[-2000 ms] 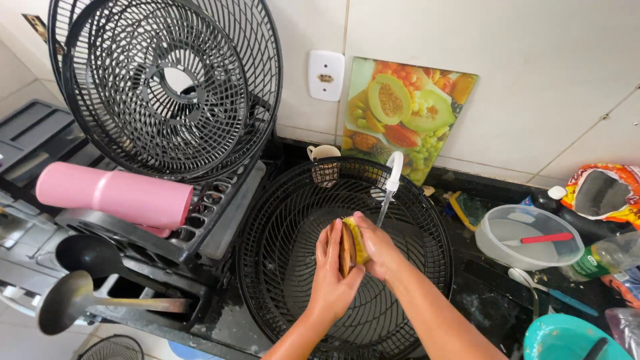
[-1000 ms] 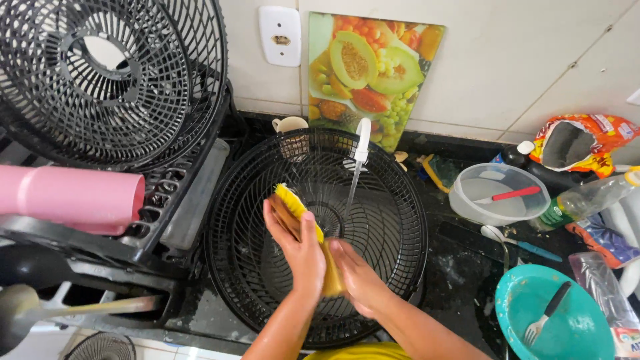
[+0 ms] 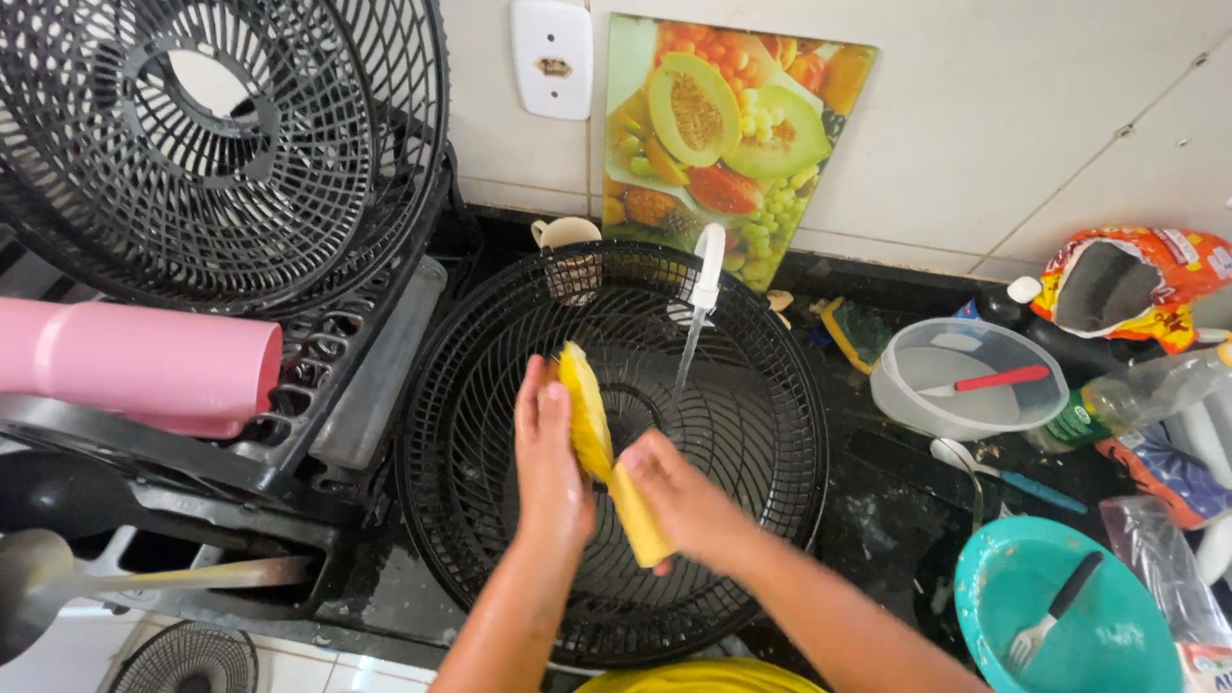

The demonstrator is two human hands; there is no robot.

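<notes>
My left hand [image 3: 551, 467] holds a scrub brush with yellow bristles [image 3: 585, 414] upright, bristles facing right; the fingers hide most of its back. In my right hand [image 3: 688, 496] is a yellow bar [image 3: 640, 520], seemingly soap, its upper end touching or close to the brush's lower end. Both hands are above a round black plastic fan grille [image 3: 804, 462] that lies over the sink area. A thin stream of water runs from the white faucet [image 3: 709, 265] into the grille, just right of the brush.
At left, another fan grille [image 3: 318, 154] and a pink tumbler [image 3: 192, 361] rest on a black dish rack [image 3: 332, 385]. A mug [image 3: 568, 234] and a fruit-print board [image 3: 741, 144] stand behind. At right are a sponge [image 3: 855, 332], plastic tub [image 3: 905, 385], teal bowl [image 3: 972, 577] and bottle [image 3: 1141, 395].
The hands were together around the brush two seconds ago; now the left holds the brush and the right holds the yellow bar lower down. The view has shifted right.
</notes>
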